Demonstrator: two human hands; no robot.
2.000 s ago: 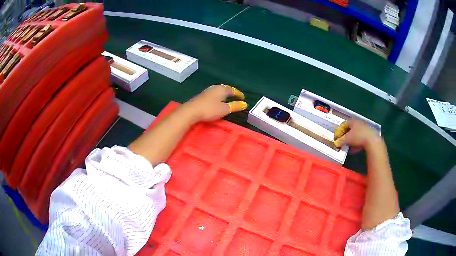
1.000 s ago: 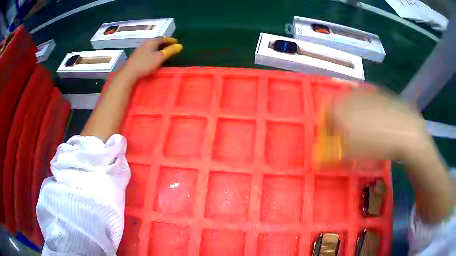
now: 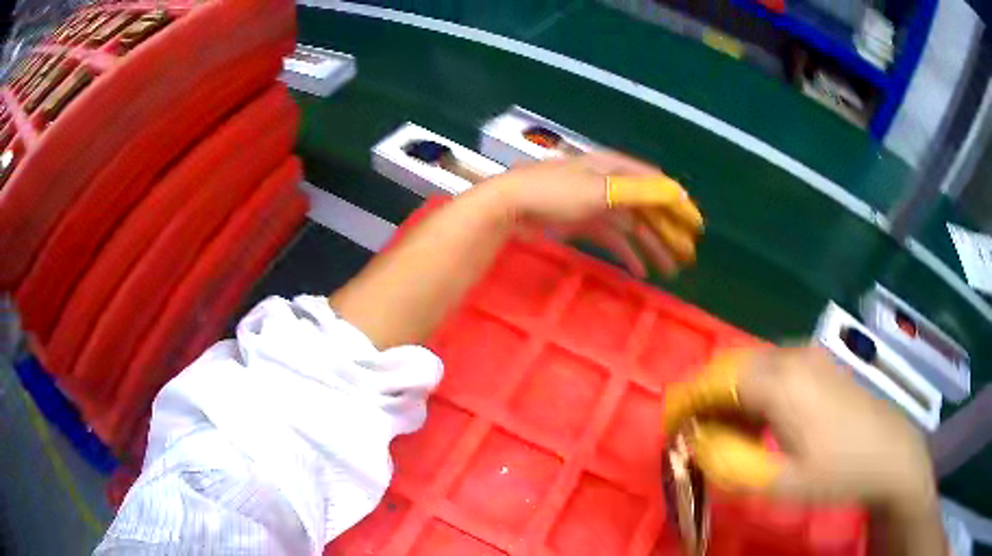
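Note:
My right hand (image 3: 800, 440), blurred, holds a folded smartwatch (image 3: 685, 489) with a gold-bronze band between yellow-cotted fingertips, above the right part of the red foam tray (image 3: 555, 391). My left hand (image 3: 620, 212) is over the tray's far edge; yellow cots cover fingertips, the fingers are slightly curled and nothing shows in them. The tray's visible pockets are empty; its right part is hidden by my right hand. Beyond my left forearm, a white box base (image 3: 419, 158) holds a dark-faced watch, and a box lid (image 3: 533, 130) with a printed orange-faced watch lies beside it.
At the right, another box base with a watch (image 3: 887, 375) lies beside a lid (image 3: 925, 337) on the green conveyor (image 3: 761, 239). A tall red tray stack (image 3: 163, 250) with filled pockets stands at left. Another white box (image 3: 318, 71) is behind it. Blue shelving (image 3: 848, 65) stands at the back.
My right hand has come from the box at the right, over the tray, and now has a folded watch. My left hand has moved right, away from the left boxes. The view has shifted.

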